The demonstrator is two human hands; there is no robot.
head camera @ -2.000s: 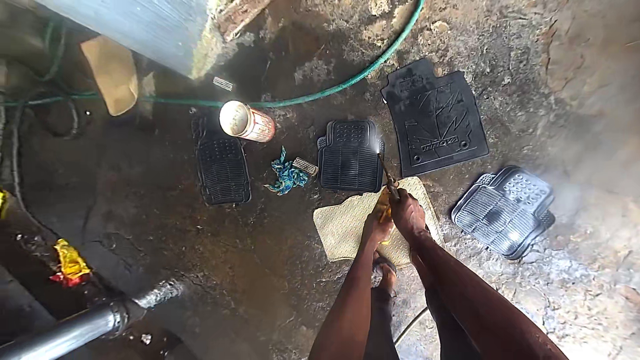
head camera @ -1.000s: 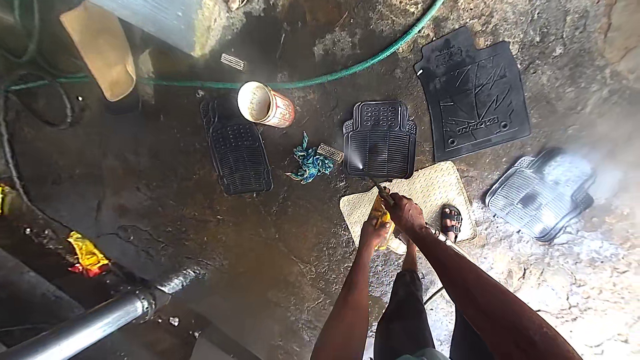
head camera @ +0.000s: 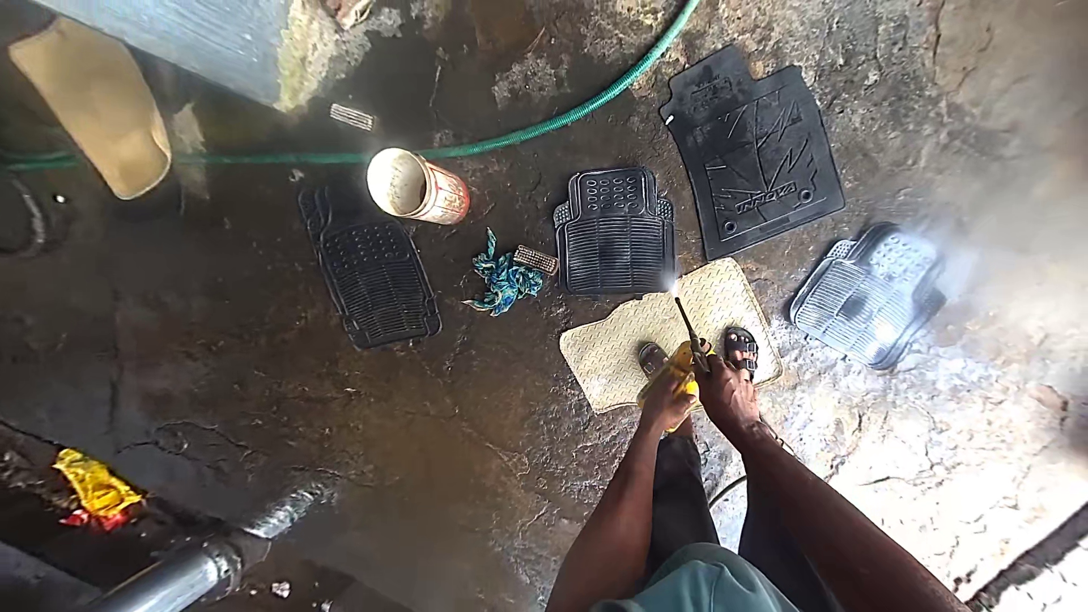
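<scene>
My left hand [head camera: 667, 401] grips the yellow body of a pressure washer spray gun [head camera: 677, 374]. Farther forward, my right hand [head camera: 727, 391] is closed around the same gun near its dark lance. Water spray leaves the nozzle by the lower right corner of a black ribbed rubber car mat [head camera: 616, 234]. Both sandalled feet stand on a beige textured mat [head camera: 612, 340]. A large black molded car mat [head camera: 765, 161] lies beyond it, and a wet ribbed mat [head camera: 867, 293] lies to the right under mist. Another ribbed mat [head camera: 374, 272] is at the left.
A white and red bucket [head camera: 438, 191] lies tilted near a green hose [head camera: 544, 127] crossing the floor. Close by are a blue patterned cloth [head camera: 506, 280] and a brush [head camera: 535, 259]. A tan mat [head camera: 98, 106] is upper left; a metal pipe [head camera: 174, 582] and yellow wrapper [head camera: 93, 483] are lower left.
Both feet now show on the beige mat, where one sandal showed a second ago. Both hands keep hold of the spray gun throughout.
</scene>
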